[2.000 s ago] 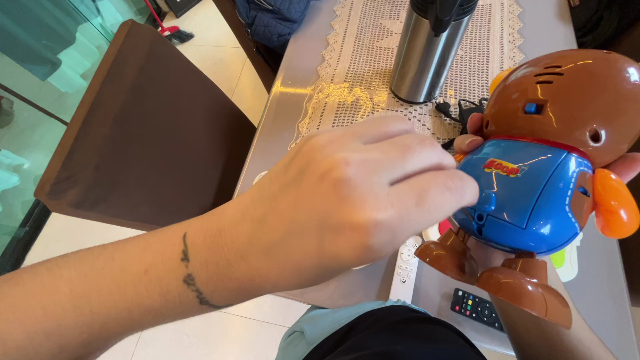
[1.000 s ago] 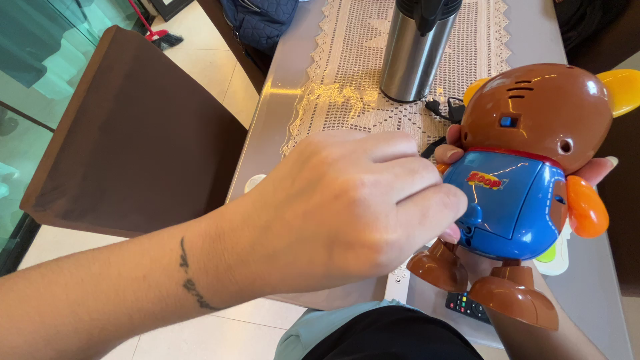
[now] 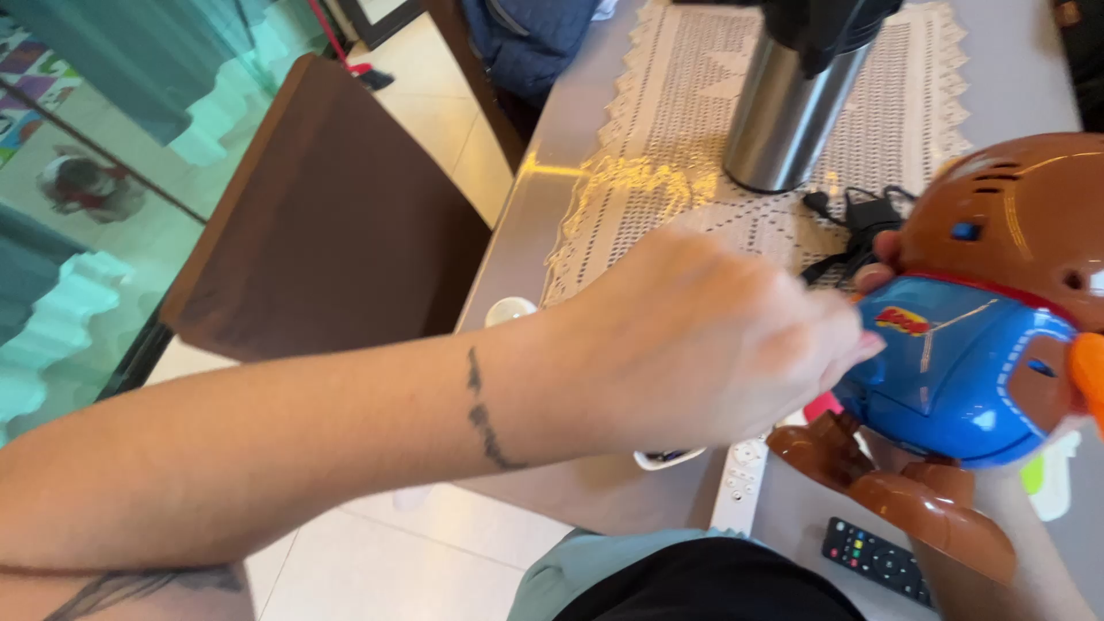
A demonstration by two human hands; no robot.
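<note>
A brown plastic toy figure [image 3: 992, 216] with a blue body and orange arm is at the right, its back panel facing me and its feet pointing down. My right hand [image 3: 880, 259] holds it from behind; a few fingertips show at its left edge and the forearm comes up from the lower right. My left hand [image 3: 733, 345], blurred, reaches across from the left, fingers curled at the left edge of the blue body. Its fingertips are largely hidden, so I cannot tell whether it pinches anything.
A steel thermos [image 3: 793, 112] stands on a crocheted runner [image 3: 664, 103], near a black cable with an adapter [image 3: 867, 220]. A white remote [image 3: 740, 483] and a black remote [image 3: 880, 556] lie on the table's near side. A brown-covered chair [image 3: 345, 216] is at the left; a person [image 3: 86, 185] shows beyond the glass.
The toy and both hands remain close together; the left hand stays by the blue body's left edge. The view has shifted somewhat, with the toy now cut off at the right.
</note>
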